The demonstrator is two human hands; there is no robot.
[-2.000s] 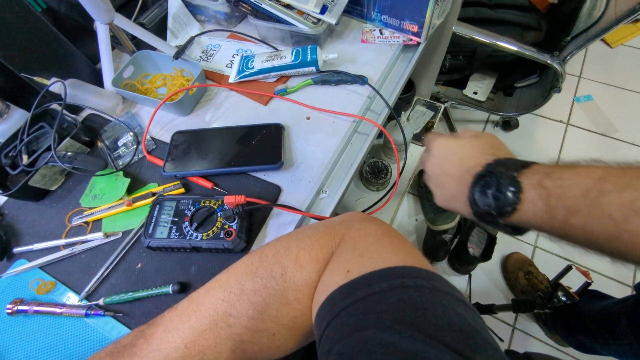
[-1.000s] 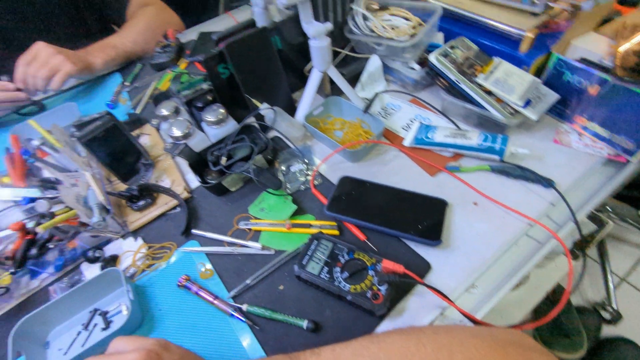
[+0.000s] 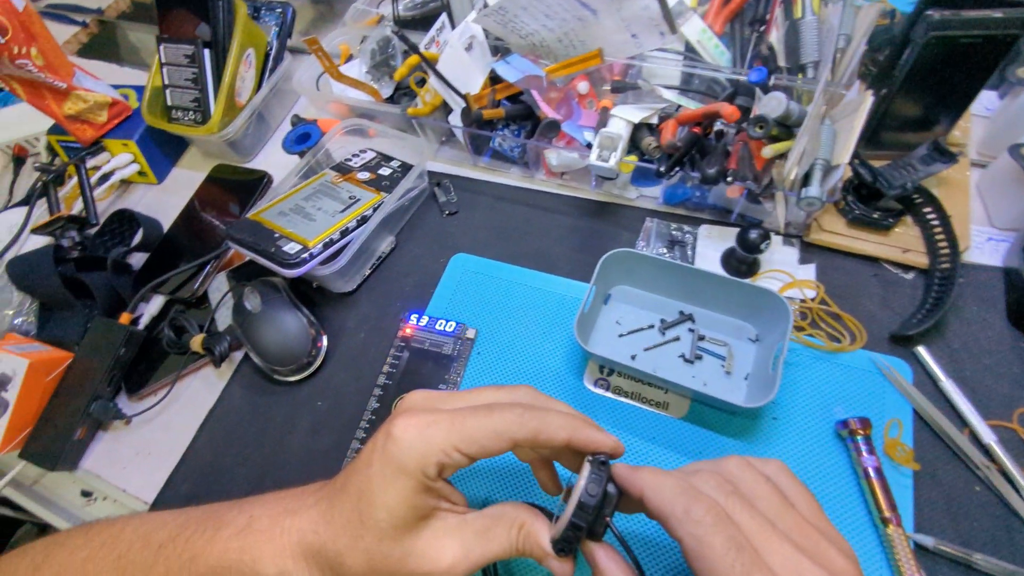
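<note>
My left hand (image 3: 472, 472) grips a black watch case (image 3: 588, 504) between thumb and fingers, with its side edge facing up. From the right, my right hand (image 3: 720, 512) touches the same case with its fingertips. A thin black cable (image 3: 628, 548) runs beside the case; where it ends is hidden. Beneath both hands lies a blue silicone mat (image 3: 512, 320). Just behind them, a grey-blue plastic tray (image 3: 596, 340) holds several screws and small pins. A lit circuit board with a digital display (image 3: 436, 340) lies at the mat's left edge.
A computer mouse (image 3: 276, 328) and an opened phone (image 3: 320, 212) in a clear container lie left. A clear bin of tools and parts (image 3: 512, 144) stretches across the back. On the right are a black watch strap (image 3: 932, 264), an iridescent screwdriver (image 3: 876, 488) and metal tweezers (image 3: 952, 432).
The view has swung far left along the bench. My left hand and the watch case, not seen earlier, are now in view, with both hands together on the case.
</note>
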